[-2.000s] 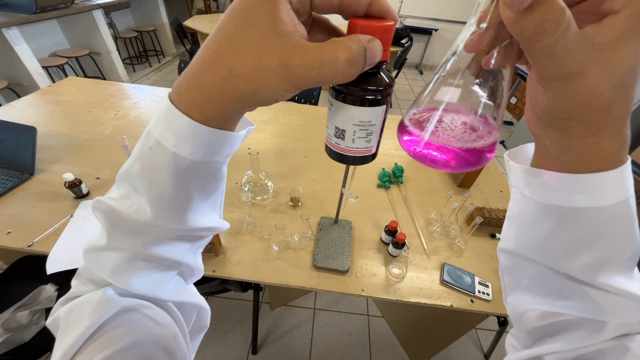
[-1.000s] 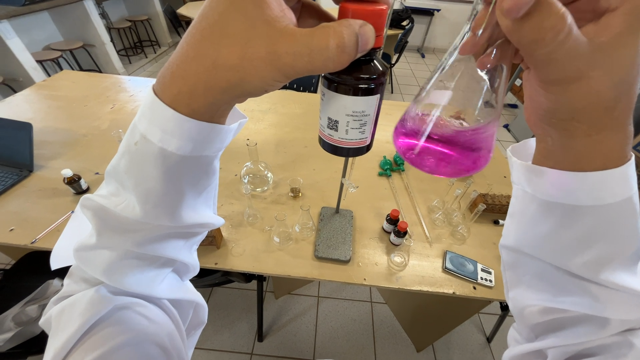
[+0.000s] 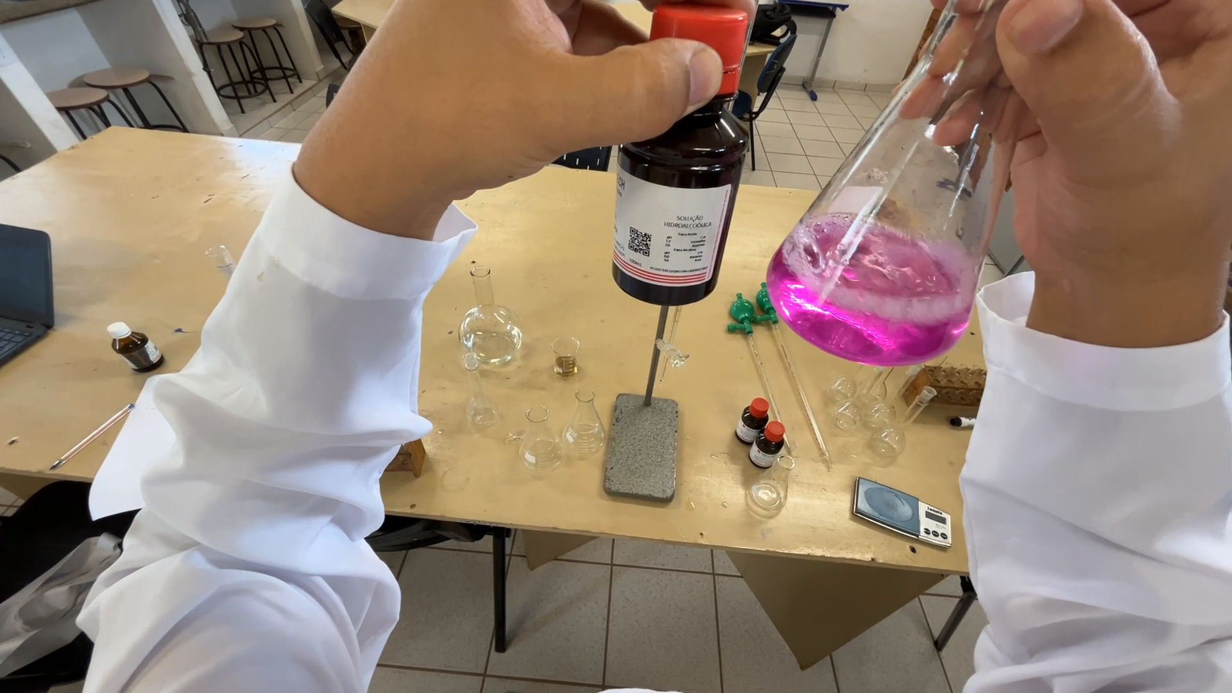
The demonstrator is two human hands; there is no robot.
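My left hand (image 3: 500, 96) grips a dark amber bottle (image 3: 674, 221) by its red screw cap, thumb in front. The bottle hangs upright and bears a white label. In my right hand (image 3: 1097, 144) an Erlenmeyer flask (image 3: 885, 250) is held by the neck, tilted, with bright magenta liquid and some froth inside. Bottle and flask are raised side by side, not touching, above the wooden table (image 3: 366, 481). Beneath the bottle stands a metal rod on a grey stand base (image 3: 642, 448), with a clear glass stopcock (image 3: 672, 352) beside the rod.
A round flask (image 3: 490, 332), a small beaker (image 3: 566, 356) and small Erlenmeyer flasks (image 3: 541, 443) stand left of the stand. To its right are red-capped bottles (image 3: 753, 421), green-bulbed pipettes (image 3: 742, 313) and a pocket scale (image 3: 902, 510). A laptop (image 3: 21, 289) and a white-capped bottle (image 3: 135, 347) lie left.
The magenta liquid has shifted inside the flask, with its surface moving between frames. Both hands keep their holds on the bottle and the flask.
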